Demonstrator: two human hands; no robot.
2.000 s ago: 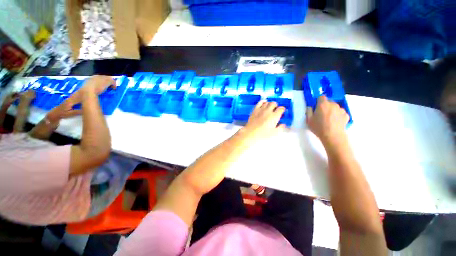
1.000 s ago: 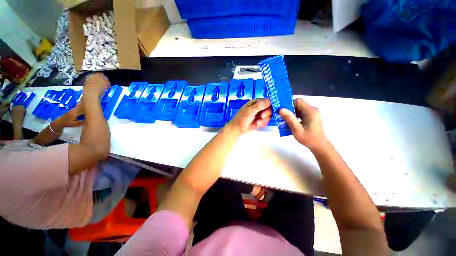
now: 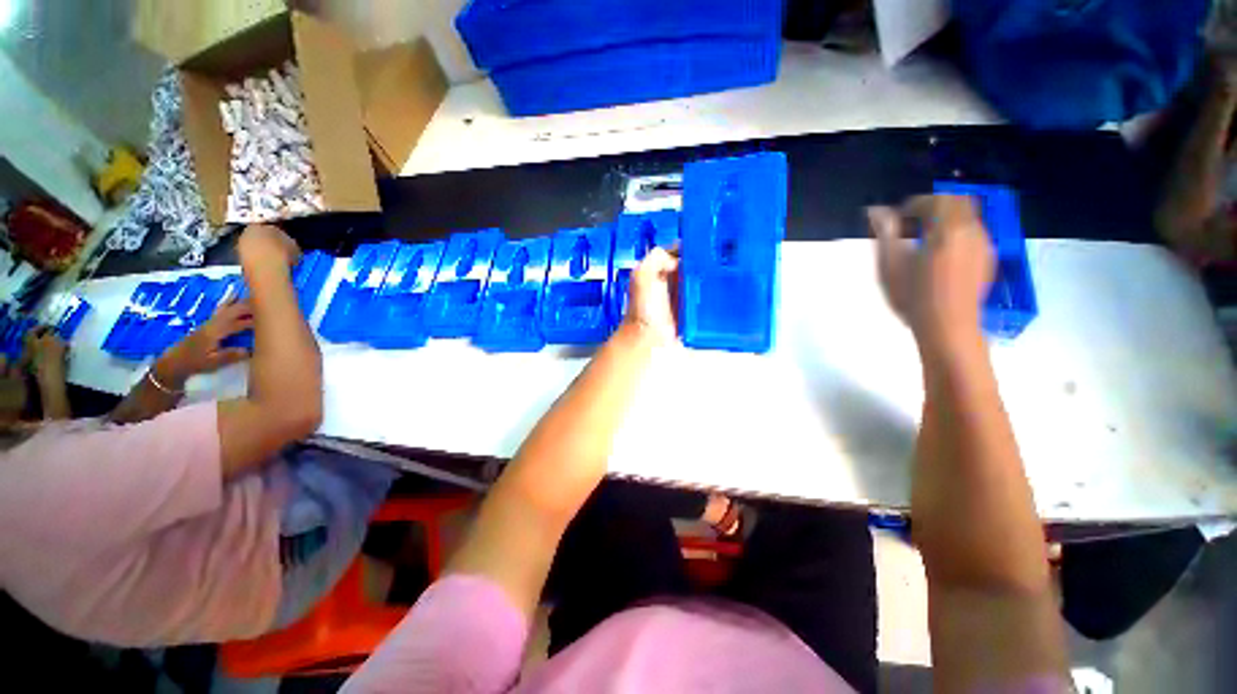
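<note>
My left hand (image 3: 654, 296) grips the left edge of a blue tray or nested stack (image 3: 733, 251), held with its raised-bump side towards me. The number of layers is hard to tell. A row of blue trays (image 3: 577, 288) lies cavities up on the white bench, left of my left hand. My right hand (image 3: 939, 271) is blurred, with fingers apart and pointing away from me. It overlaps the left side of another blue tray (image 3: 1007, 258) at the bench's right; part of that tray is hidden.
A neighbour's arms (image 3: 278, 325) reach over the row at left. An open carton (image 3: 335, 149) holds white parts, with more heaped beside it. A black strip (image 3: 841, 183) runs behind the trays. Large blue stacks (image 3: 624, 54) stand beyond it. A glossy pack (image 3: 651, 193) lies on the strip.
The blue trays held edge-on between both hands are now apart: one piece is turned flat in my left hand, another is at the right beside my right hand, which has moved right.
</note>
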